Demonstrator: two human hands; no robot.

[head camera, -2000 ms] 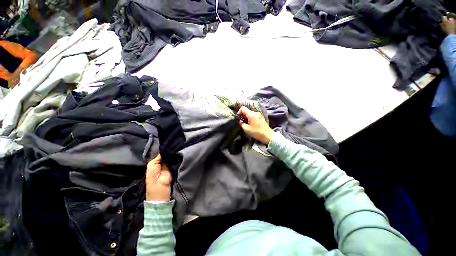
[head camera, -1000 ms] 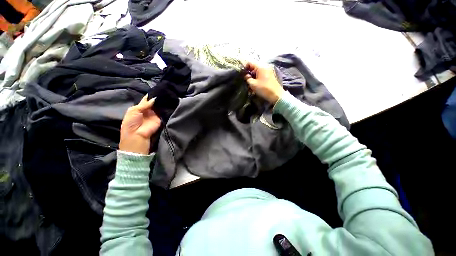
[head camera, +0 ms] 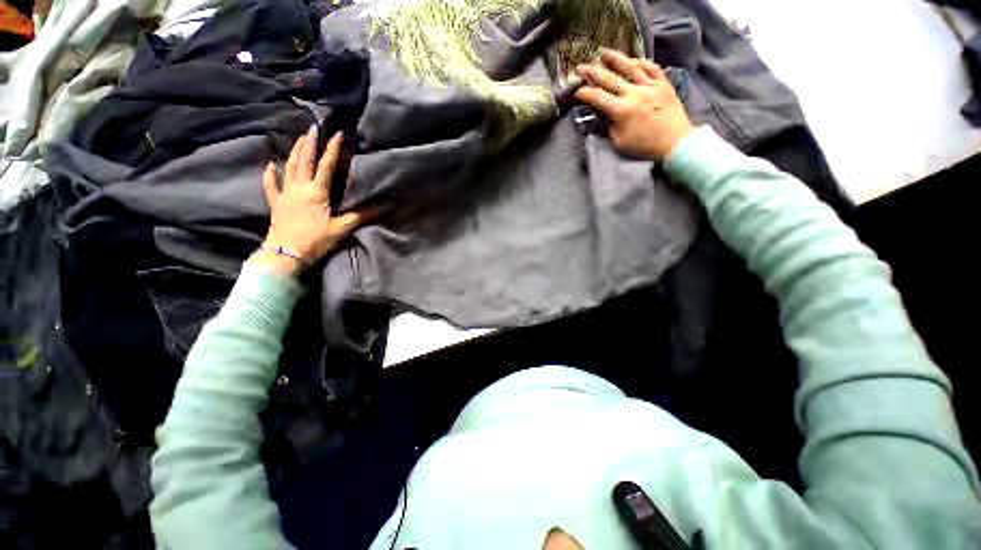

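A grey denim jacket [head camera: 538, 226] lies spread at the table's near edge, its lower edge towards me. Yellow-green feather embroidery [head camera: 441, 54] shows on its upper part, with a darker patch of it beside my right hand. My left hand [head camera: 303, 210] lies on the cloth at the left side, fingers spread, holding nothing. My right hand [head camera: 637, 105] rests on the jacket at the embroidery, fingers bent; a small dark thing shows at its fingertips, and I cannot tell whether it is gripped.
A pile of dark jackets [head camera: 194, 193] with small buttons lies at the left. A pale garment pile [head camera: 54, 86] is behind it at the far left. The white table [head camera: 850, 97] shows at the right, with dark cloth [head camera: 971, 64] at the right rim.
The jacket is opened out flatter and more embroidery shows. My left hand has gone from raised and half closed to flat on the cloth. My right hand has moved right, its fingers now lower on the cloth.
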